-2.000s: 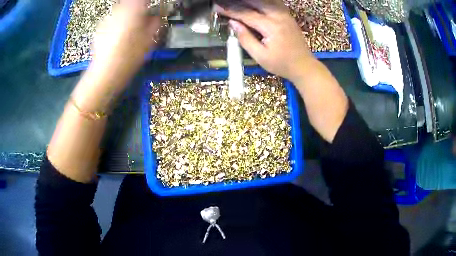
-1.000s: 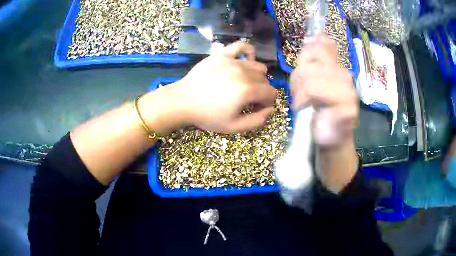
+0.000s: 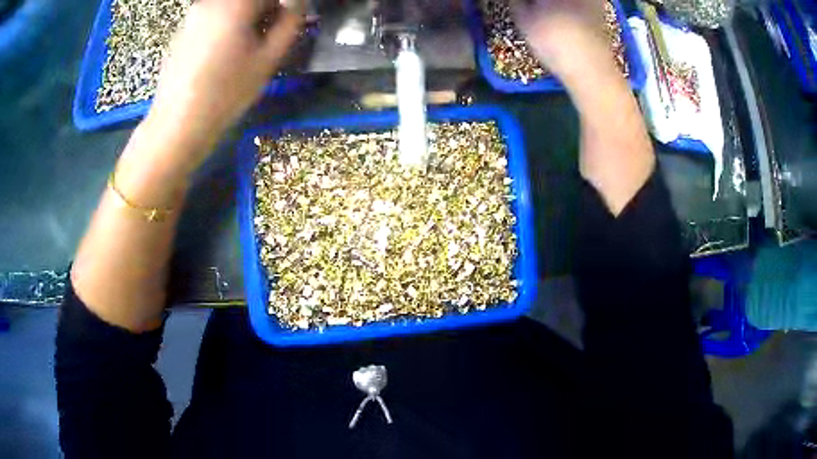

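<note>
My left hand (image 3: 235,34) is blurred at the top edge, partly cut off, beside the far left tray (image 3: 82,106) of pale metal pieces; its fingers and any part in them cannot be made out. My right hand (image 3: 560,31) is blurred over the far right tray (image 3: 638,63) of reddish metal pieces; its fingers are unclear at the top edge. The bench fixture (image 3: 352,34) stands between them on a grey plate. Its whitish handle (image 3: 412,108) points down over the near blue tray (image 3: 528,269), which holds a heap of small gold-coloured pieces.
A tan wooden strip (image 3: 381,99) lies behind the near tray. At right are a white sheet (image 3: 694,134) with small red items, a tan stick (image 3: 661,54), a clear bag of parts (image 3: 703,11) and long strips (image 3: 752,125). A person's teal sleeve (image 3: 784,291) is at lower right.
My left hand has moved from over the near tray up to the far left. My right hand has let go of the pale lever and moved up to the far right tray. The whitish handle shows again.
</note>
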